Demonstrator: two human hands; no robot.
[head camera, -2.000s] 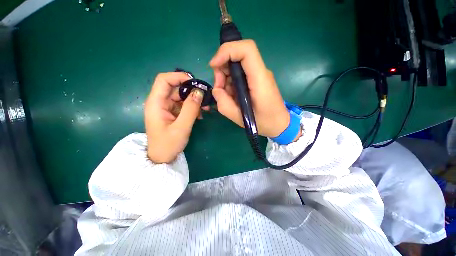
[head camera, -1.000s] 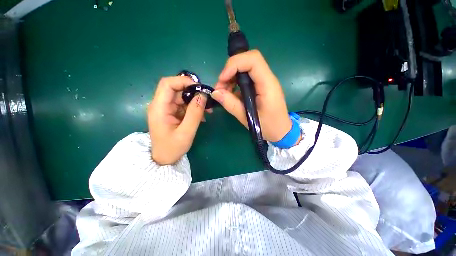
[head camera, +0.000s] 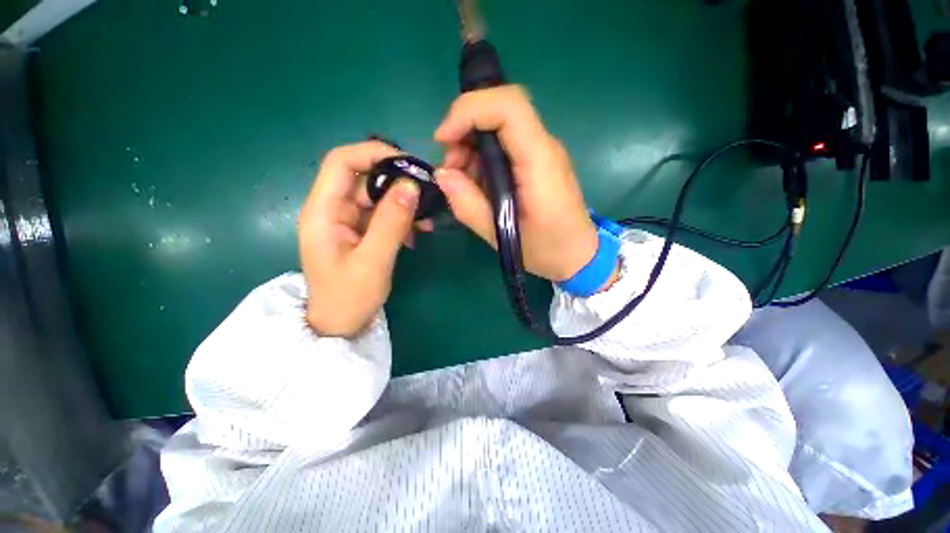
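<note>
My left hand (head camera: 352, 242) holds a glossy black round part (head camera: 403, 179) with small white marks between thumb and fingers. Another dark piece shows just behind it at the fingertips; its shape is mostly hidden. My right hand (head camera: 531, 185) holds the soldering iron (head camera: 501, 193) by its black handle, with the metal end pointing up, away from the round part, and cut off by the top edge. My right thumb and fingertips are close beside the round part's right side; whether they touch it I cannot tell.
A green bench (head camera: 229, 94) lies under both hands. The iron's black cord (head camera: 667, 255) loops over my right sleeve to a black station (head camera: 797, 99) with a red light. Stacked clear plastic (head camera: 52, 271) stands at left. Small bits (head camera: 196, 6) lie at the top left. A person's white-clad part (head camera: 849, 406) shows at lower right.
Since one second ago, the iron and my right hand have shifted slightly up and left in view. The round part is turned differently in my left fingers, and the right fingertips are a little less close.
</note>
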